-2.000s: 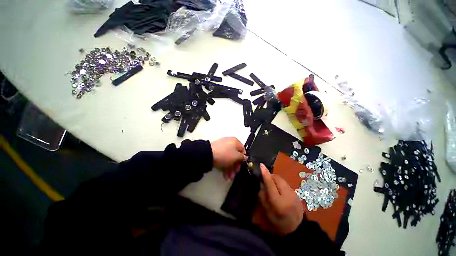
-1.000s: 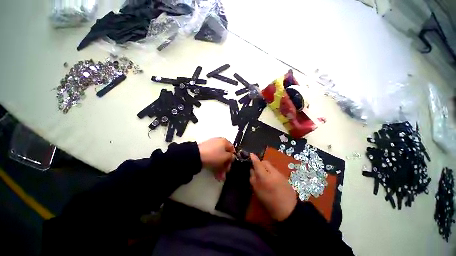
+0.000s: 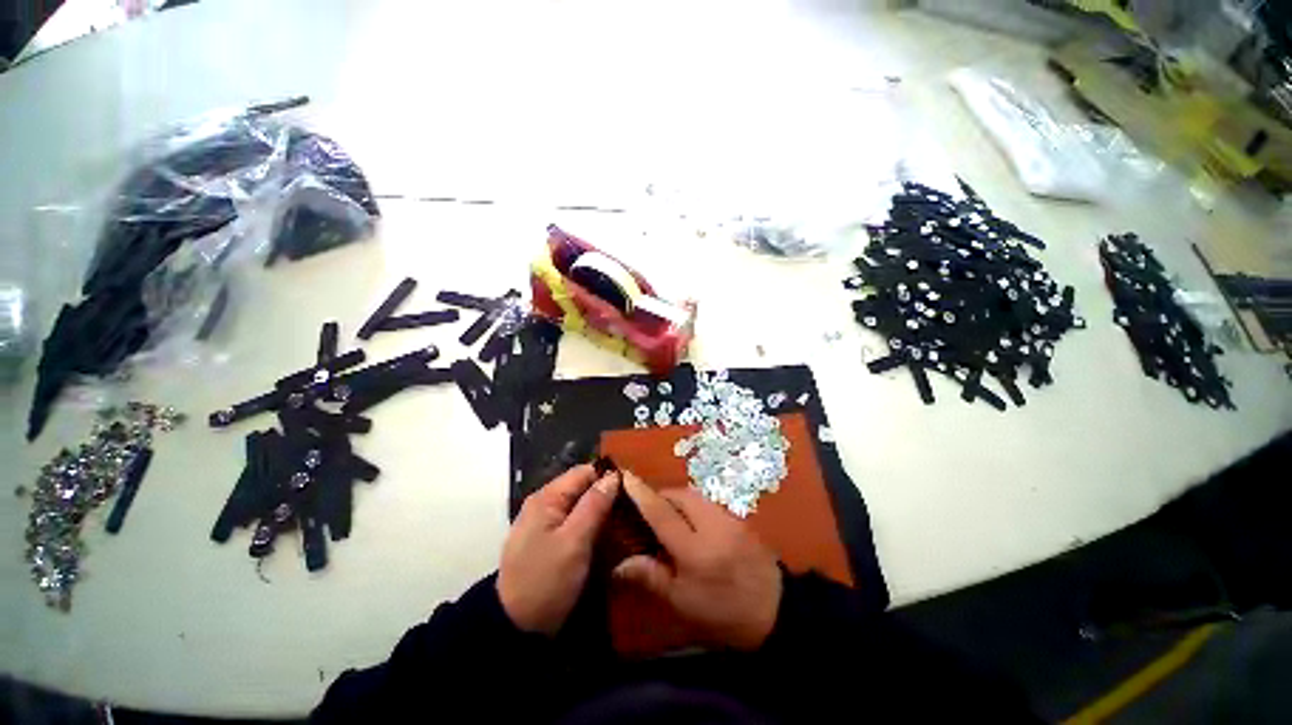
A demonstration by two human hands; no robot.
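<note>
My left hand (image 3: 550,550) and my right hand (image 3: 704,564) meet over the left part of the brown work mat (image 3: 811,527). Both hold a small dark strip (image 3: 607,465) whose end shows between the thumbs and fingertips; the rest is hidden by the fingers. Whether a snap part sits on it cannot be told. Silvery washers (image 3: 737,451) lie heaped on the mat, right of and beyond my hands. The brown mat lies on a larger black base mat (image 3: 836,467).
Black tabs (image 3: 305,460), shiny metal pieces (image 3: 71,496) and a bag of strips (image 3: 184,213) lie left. A red and yellow tape dispenser (image 3: 612,300) stands behind the mat. Piles of tabs (image 3: 964,290), (image 3: 1165,323) and a white plastic-wrapped packet (image 3: 1034,135) lie right.
The view has swung to the right. My hands have come closer together, with the held piece between their fingertips over the brown mat.
</note>
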